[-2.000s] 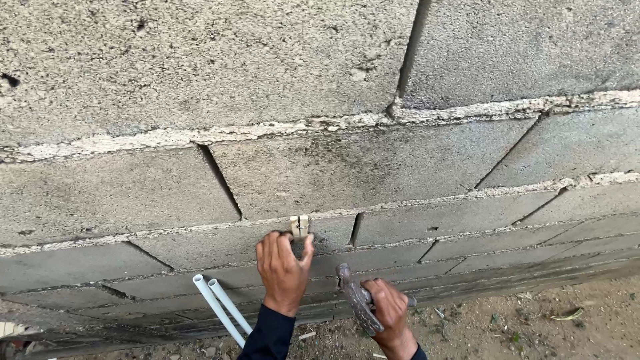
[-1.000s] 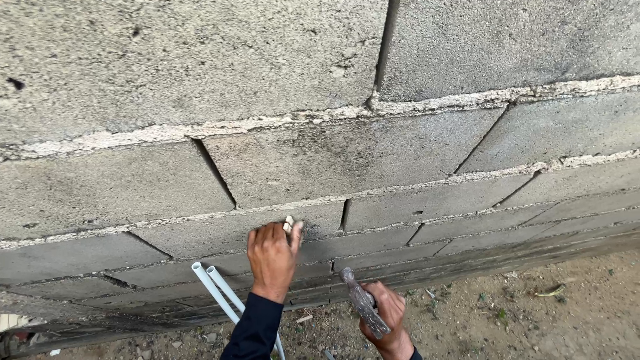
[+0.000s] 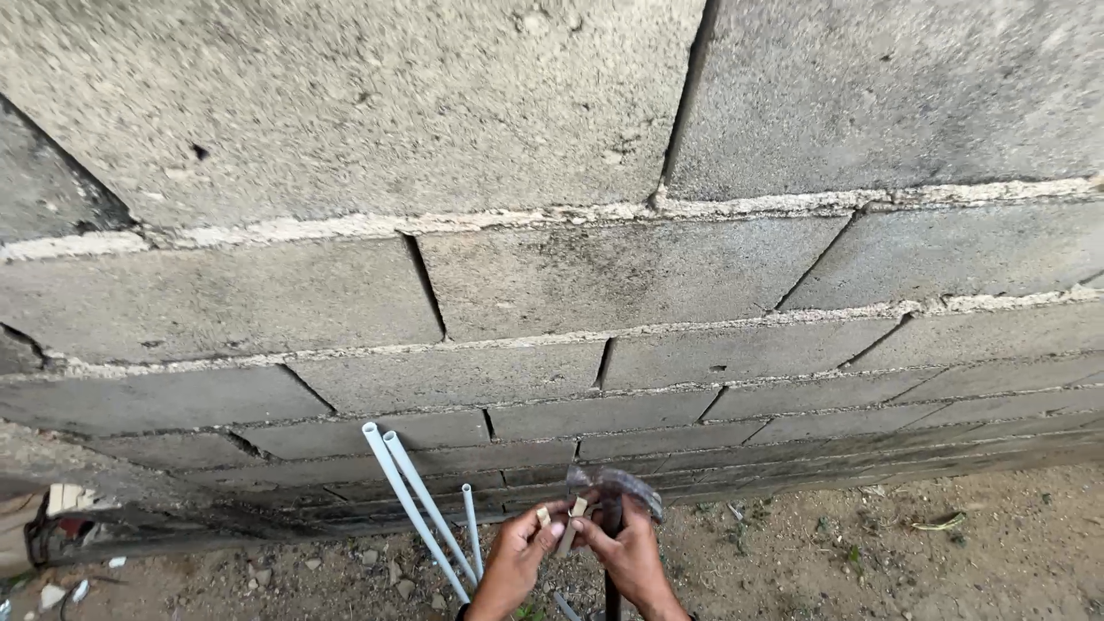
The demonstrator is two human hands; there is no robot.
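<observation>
My left hand is low in the middle of the view, pinching a small pale piece that looks like wood. Close beside it, my right hand grips a claw hammer with its head up and handle down. Between the two hands is a longer pale strip, also wood-like, with the right thumb and fingers on it. Whether the left fingers touch this strip too is hard to tell. Both hands are in front of the concrete block wall, apart from its face.
Several light-blue plastic pipes stand at the wall's foot, left of my hands. Dirt ground with stones and small plants runs along the base. Rubble and a pale object are at the lower left.
My left hand has come away from the wall, down and toward the right hand. The hands are now close together; earlier the left held a small pale piece against the blocks.
</observation>
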